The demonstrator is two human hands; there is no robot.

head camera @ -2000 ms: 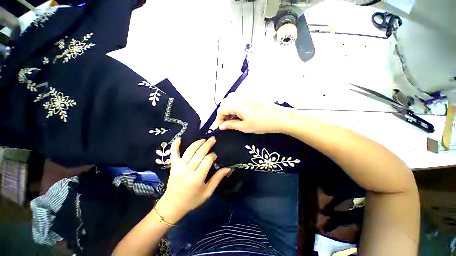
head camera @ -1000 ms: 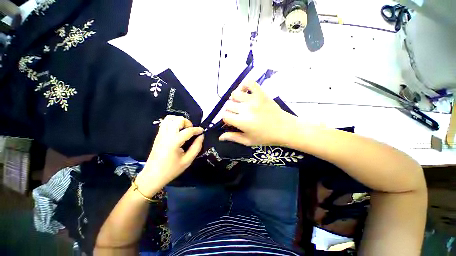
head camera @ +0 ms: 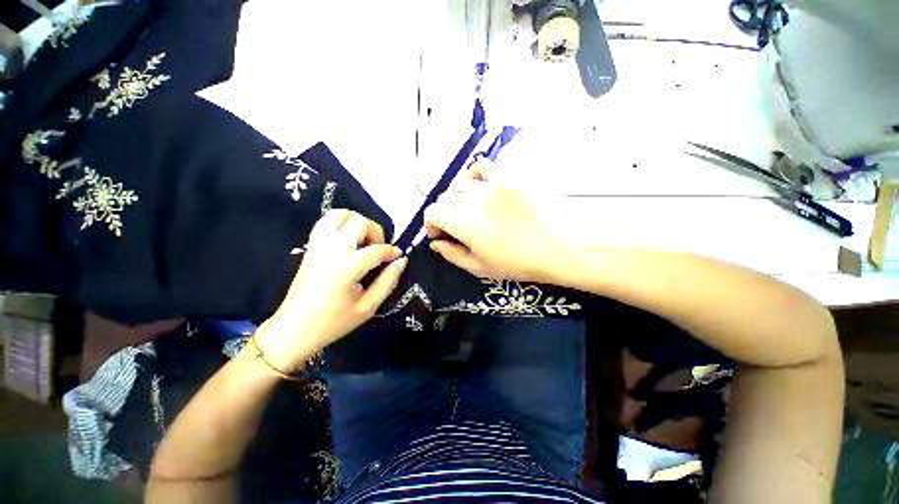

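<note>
The black garment [head camera: 237,217] with cream-gold embroidery lies over the white table and hangs over its front edge. A narrow dark blue-violet strip [head camera: 444,187] runs from my fingertips up towards the needle area. My left hand [head camera: 345,271] pinches the garment at the strip's lower end, at the point of the V-shaped opening. My right hand [head camera: 493,221] is just right of it, fingers curled around a slim pale pointed tool [head camera: 422,237] whose tip meets my left fingertips. What the palm covers is hidden.
White table [head camera: 670,231]. Tweezers [head camera: 739,162] and a black-handled tool [head camera: 823,215] lie at right, scissors [head camera: 759,18] at top right. A grey finger-shaped plate [head camera: 595,54] stands beside a pale spool [head camera: 558,39]. Striped cloth [head camera: 103,413] and dark pieces lie at lower left.
Since the earliest frame my left hand has moved up from lying flat on the cloth to a pinch at the strip's end. The view has since shifted slightly; both hands stay close together.
</note>
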